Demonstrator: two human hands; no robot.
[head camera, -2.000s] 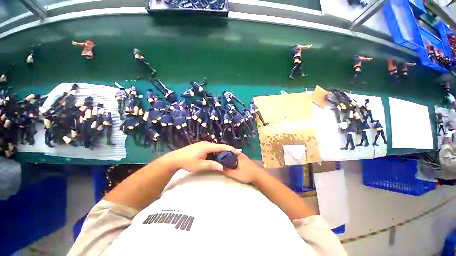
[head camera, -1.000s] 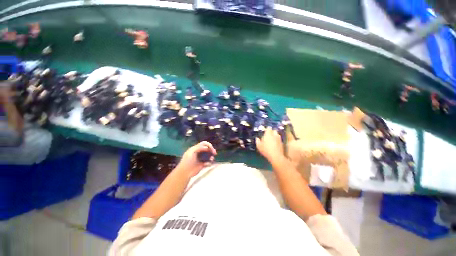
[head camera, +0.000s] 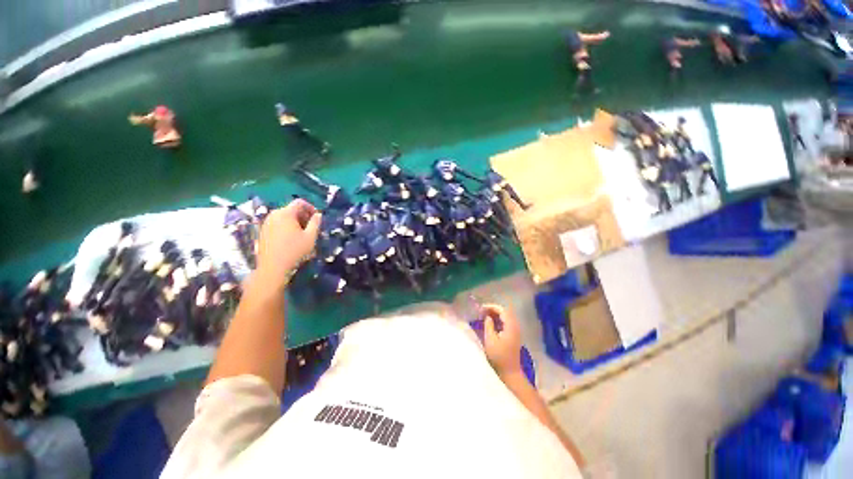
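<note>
A heap of navy-black leg sections (head camera: 402, 224) with pale patches lies on the bench edge in front of me. My left hand (head camera: 288, 234) is over the left end of this heap, fingertips together against the dark pieces; whether it grips one is hidden. My right hand (head camera: 498, 335) is low by my body, off the bench edge, fingers curled. A thin pale bit shows by its fingertips, too small and blurred to tell if it is held. More dark leg sections (head camera: 154, 299) lie on a white sheet (head camera: 201, 229) at the left.
Tan cardboard (head camera: 556, 182) with a small white pad (head camera: 580, 245) lies right of the heap. Beyond, a green conveyor (head camera: 421, 84) carries a red torso (head camera: 164, 128) and several figures. Blue crates (head camera: 730, 229) stand below the bench. A person's sleeve (head camera: 56, 447) shows at lower left.
My left hand has moved from near my body onto the heap's left end; its dark piece no longer shows. My right hand has drawn back from the heap towards my body. The view has turned.
</note>
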